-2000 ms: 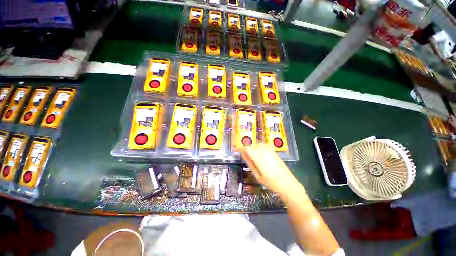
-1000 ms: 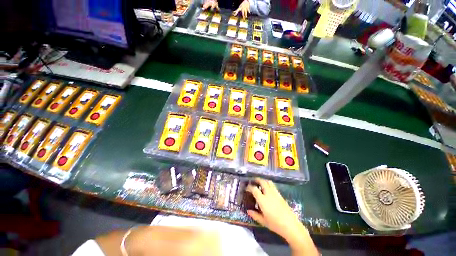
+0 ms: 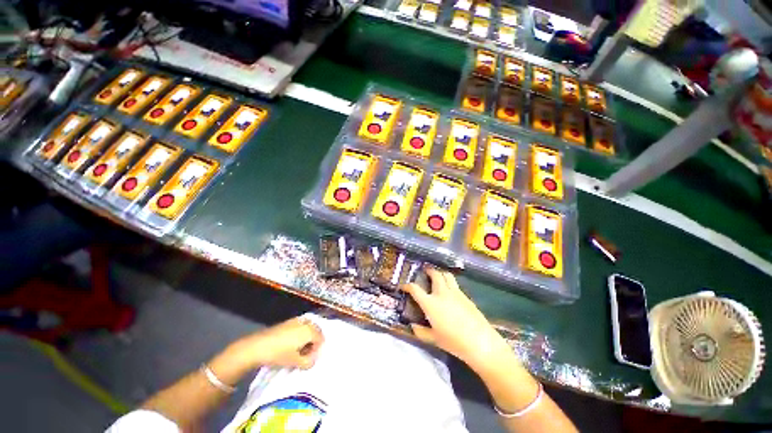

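A clear plastic tray (image 3: 315,203) holds two rows of yellow phones, back side up, with white labels and red round marks. Several small dark blocks (image 3: 335,256) lie side by side on shiny clear film at the bench's near edge, just in front of the tray. My right hand (image 3: 449,317) is at the right end of these blocks, with thumb and fingers around a dark block (image 3: 411,309), partly hidden by the fingers. My left hand (image 3: 292,342) is curled closed above my lap, off the bench; nothing clearly shows in it.
Another tray of phones (image 3: 159,221) lies left, a further one (image 3: 542,83) behind. A loose dark block (image 3: 604,246), smartphone (image 3: 630,321) and cream fan (image 3: 707,348) are at right. A metal post (image 3: 669,152) rises back right. A monitor (image 3: 254,10) is at upper left.
My right hand has gone from the tray's front row down to the dark blocks and is now around one. My left hand has come into view, closed. The view has swung, shifting the bench.
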